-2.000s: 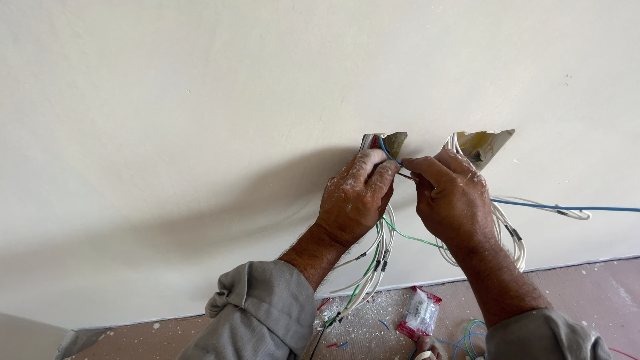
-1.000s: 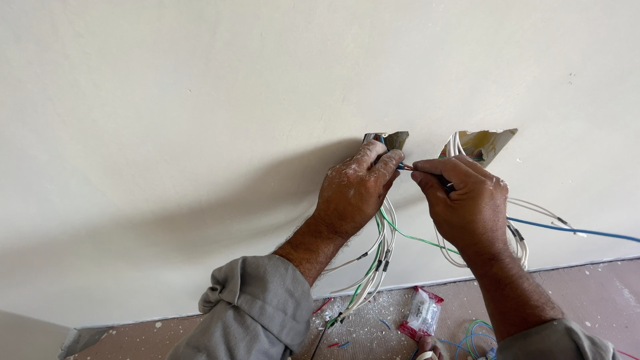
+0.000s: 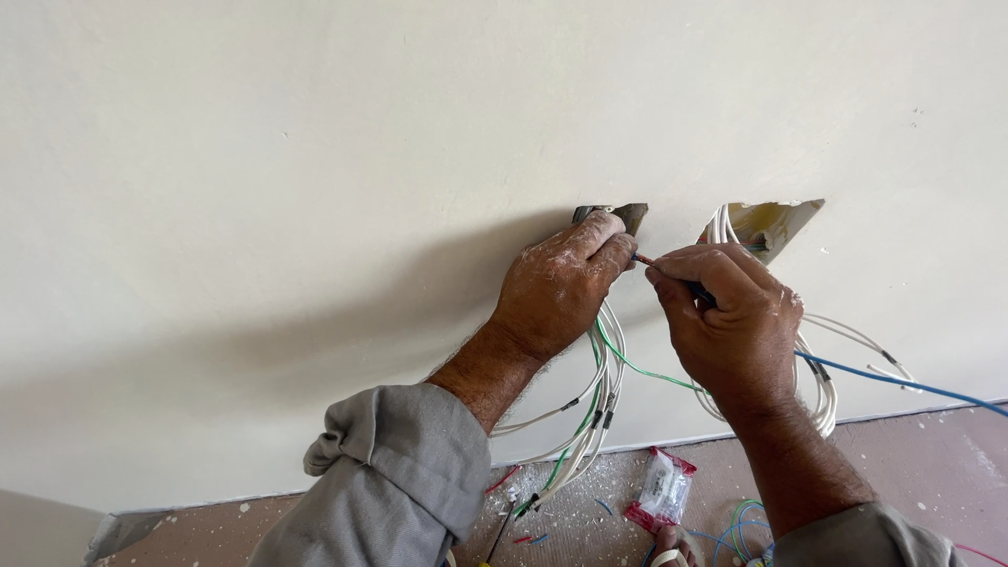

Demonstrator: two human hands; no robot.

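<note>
My left hand, dusted with white, pinches a blue insulated wire at the lower edge of the left wall box opening. From its fingertips a short stretch of bare copper wire runs to my right hand, whose thumb and forefinger pinch the copper's end. Something dark lies within the right palm, partly hidden. A blue wire runs off to the right from behind the right wrist. White cables with black tape bands and a green wire hang below the left opening.
The right wall box opening holds more white cables. On the dusty floor lie a red and clear plastic packet, a thin-shafted tool, wire scraps and coiled coloured wires. A foot shows at the bottom edge.
My right hand has moved slightly right, away from my left hand. Bare copper now shows between the fingertips. My left hand has stayed at the left opening.
</note>
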